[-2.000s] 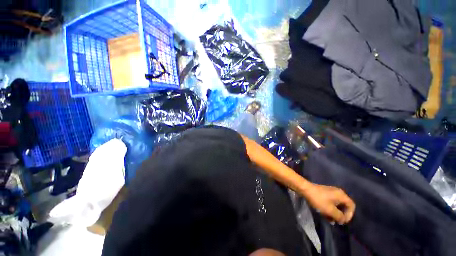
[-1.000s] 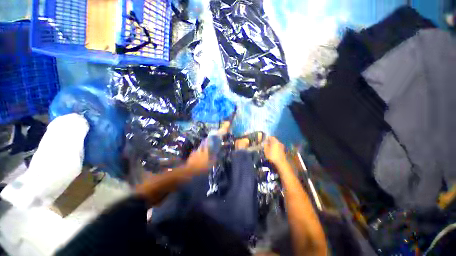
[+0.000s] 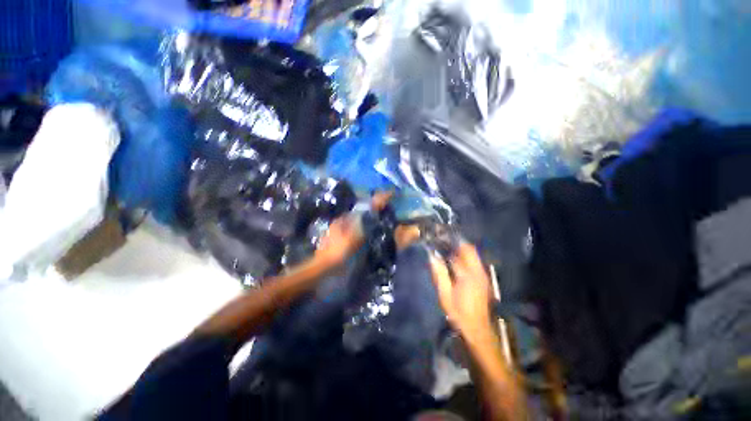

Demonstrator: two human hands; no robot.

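A dark folded garment [image 3: 412,300] lies in front of me at the lower middle, partly covered by a clear glinting polybag [image 3: 380,275]. My left hand [image 3: 339,238] is closed on the left edge of the polybag. My right hand [image 3: 463,284] is at the bag's right side, near its far opening; its fingers look extended and the image is blurred, so its grip cannot be told. Both hands are bare.
Black bagged garments [image 3: 247,123] lie at the upper left, beside a blue bag [image 3: 152,156] and a white sack [image 3: 66,177]. Dark garments [image 3: 613,263] are piled at the right. A pale pole [image 3: 504,329] slants beside my right hand. A blue crate shows at the top.
The view has shifted, with the crate moving up out of the frame. Both hands stay at the bag around the garment. A shiny film now stretches beyond the hands at upper middle.
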